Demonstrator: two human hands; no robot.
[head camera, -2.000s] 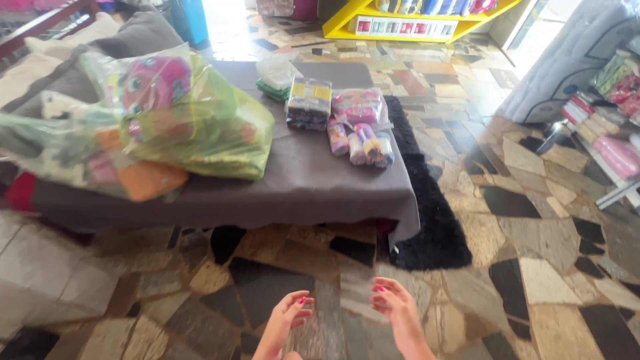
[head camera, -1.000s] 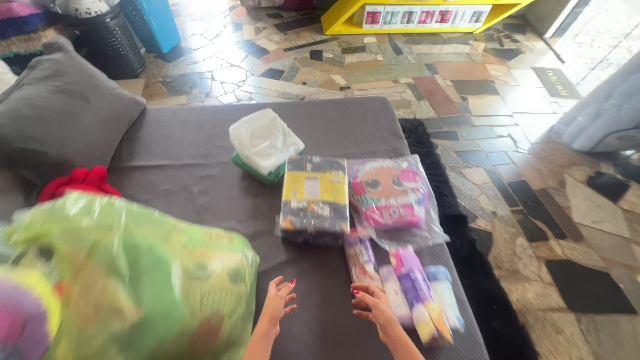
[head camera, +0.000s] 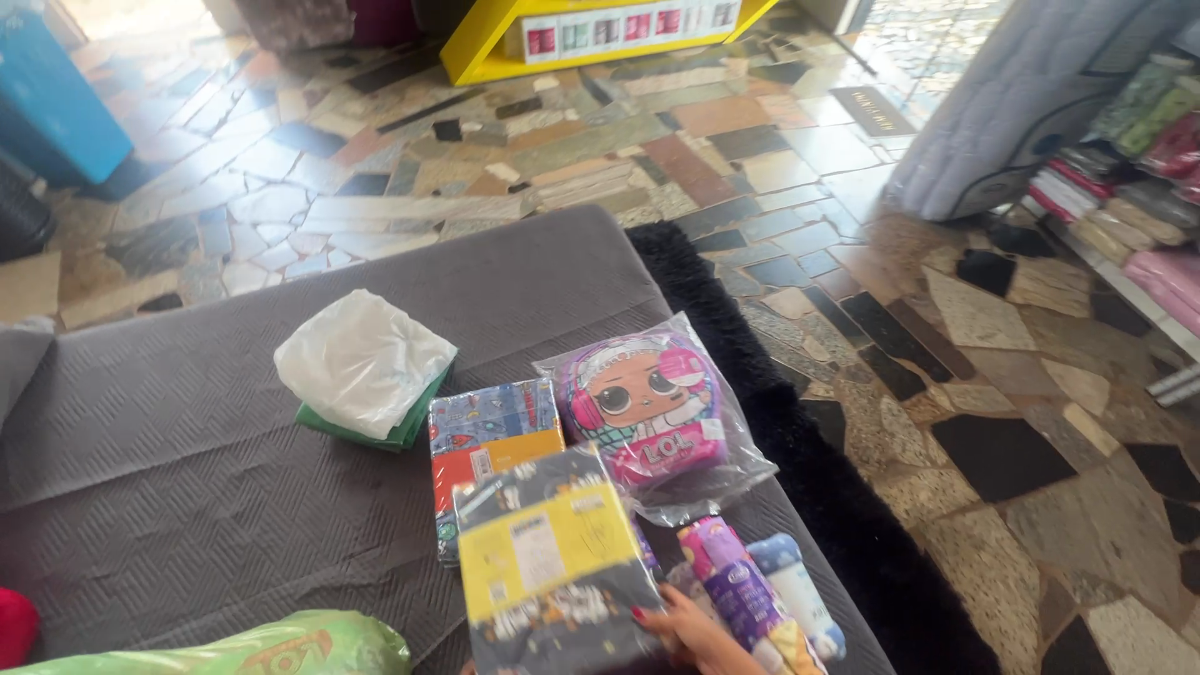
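Note:
My right hand (head camera: 698, 633) grips the lower right edge of a dark patterned fabric pack with a yellow band (head camera: 553, 562), its red-nailed thumb on top. Of my left hand only a sliver of skin (head camera: 467, 667) shows at the pack's lower left; its grip is hidden. The pack is tilted over a blue patterned pack with an orange band (head camera: 497, 431). To the right lies a pink doll-face item in clear plastic (head camera: 647, 412). Rolled fabrics, one purple and pink (head camera: 741, 591), another blue and white (head camera: 797, 595), are beside my right hand. White and green folded plastic bags (head camera: 361, 366) lie left.
Everything rests on a grey quilted cover (head camera: 187, 450). A green bag (head camera: 281, 647) and a red item (head camera: 14, 623) are at lower left. A black shaggy rug (head camera: 816, 487) borders the right side. Farther off stand a yellow shelf (head camera: 600, 56), a blue bin (head camera: 56, 103) and a merchandise rack (head camera: 1125, 272).
The view has moved in closer to the packs. My right hand, empty before, now holds the yellow-banded pack, lifted off the pile, and the blue patterned pack under it has come into sight.

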